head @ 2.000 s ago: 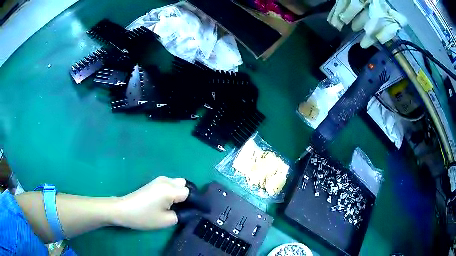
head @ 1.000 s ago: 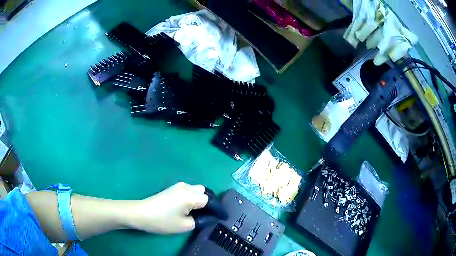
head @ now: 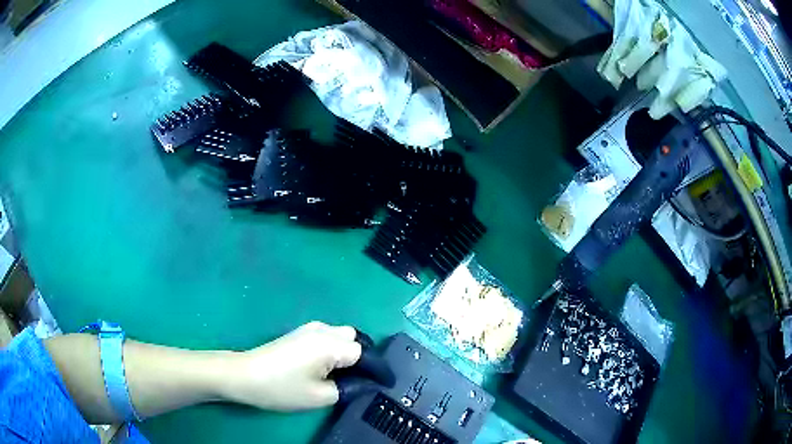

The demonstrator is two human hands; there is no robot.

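Note:
A dark grey assembly jig (head: 441, 375) lies at the bottom centre, cut off by the frame's edge. It has slots, small metal parts and a row of black comb-like slots. My left hand (head: 300, 368) comes from the left, a blue band on its wrist. Its finger ends are covered in black and rest at the jig's upper left edge; whether they grip it is unclear. My right hand is out of view. A black tray (head: 540, 390) of small silvery pieces (head: 608, 360) lies right of the jig.
Black finned heat sinks (head: 321, 178) lie piled behind, before a crumpled white bag (head: 360, 78). A clear bag with cream pads (head: 478, 316) lies between jig and heat sinks. A dark electric screwdriver (head: 630, 204) slants down to the tray. Gloves (head: 664, 56) hang upper right.
The view has shifted, so the bench things sit farther right and slightly lower than in the oldest frame. My left hand has stayed at the jig's edge.

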